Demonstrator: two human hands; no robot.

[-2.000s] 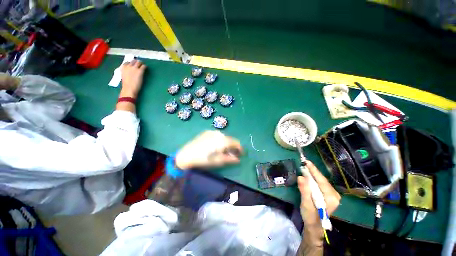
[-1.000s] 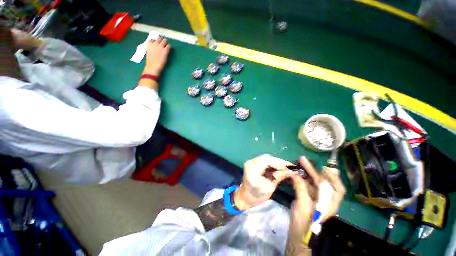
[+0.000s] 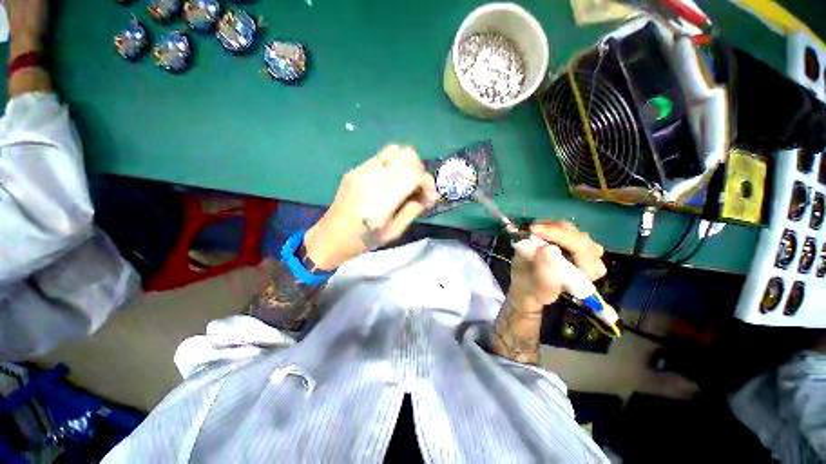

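Observation:
A round circuit board assembly [image 3: 456, 178] lies on the small dark holding fixture [image 3: 487, 168] near the bench's front edge. My left hand [image 3: 382, 198] is at its left, with the fingertips closed together at the disc's edge. Whether they pinch the disc or a thin tool is too small to tell. My right hand [image 3: 548, 263] holds the white soldering iron [image 3: 572, 279], its metal shaft pointing up-left and its tip at the disc's lower right edge.
Several more circuit board assemblies [image 3: 286, 61] lie at upper left. A cream cup of silvery bits [image 3: 455, 83] stands behind the fixture. The fume extractor fan [image 3: 593, 118], yellow sponge stand [image 3: 744, 188] and white tray [image 3: 766, 288] are at right. A co-worker's sleeve [image 3: 45, 172] is at left.
The disc now lies on the fixture instead of between my hands. My hands have moved apart, and the iron has come to the disc. The view has shifted down and closer over the bench.

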